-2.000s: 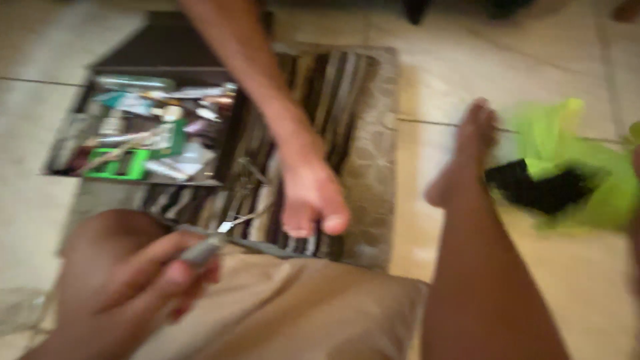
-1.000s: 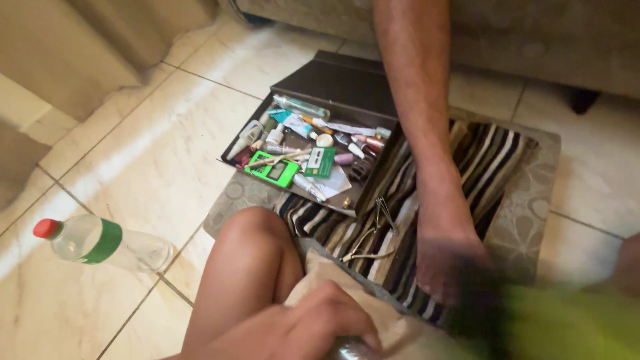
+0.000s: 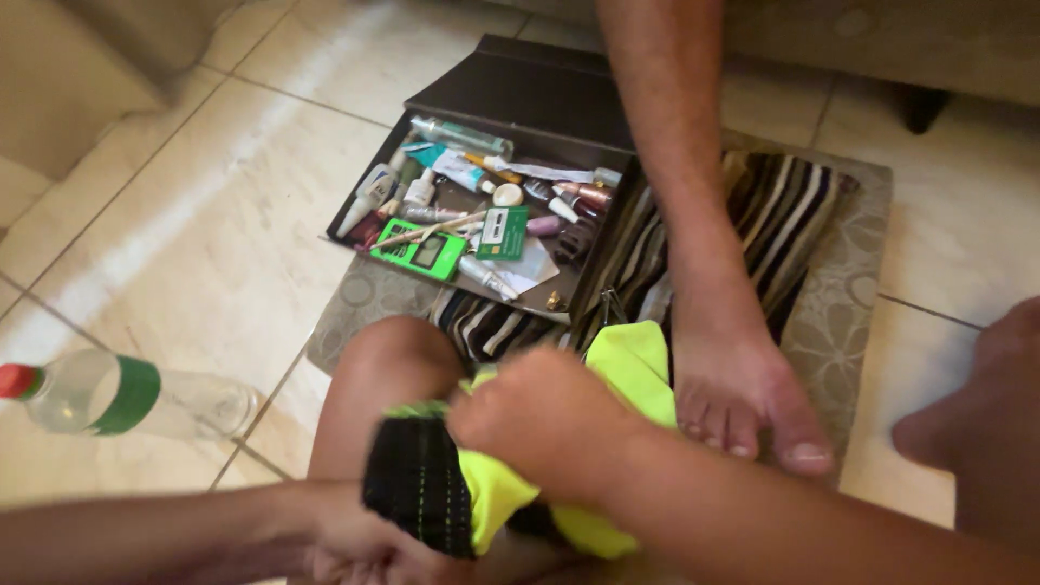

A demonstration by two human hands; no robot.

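Observation:
A bright yellow-green and black cloth (image 3: 418, 479) lies across my lap, bunched between my two hands. My right hand (image 3: 540, 414) is closed on its yellow-green part, blurred by motion. At the lower edge my left hand (image 3: 382, 536) is at the black part with its fingers curled; whether it grips the cloth or a hidden object is unclear. Another person's bare foot (image 3: 739, 382) rests on a striped cloth (image 3: 780, 236) just right of the yellow-green fabric. Part of a metal tool (image 3: 611, 305) shows above the fabric.
A dark open box (image 3: 520, 138) holds small bottles, tubes, sticks, a green card (image 3: 502, 233) and a bright green device (image 3: 418, 248). It stands on a patterned mat (image 3: 853, 333). A plastic bottle (image 3: 134, 394) with a red cap lies on the tiles at left. Sofa above.
The yellow-green and black cloth, earlier at the right, now lies over my lap. My right hand has come into view on it. The metal tool on the striped cloth is now mostly covered.

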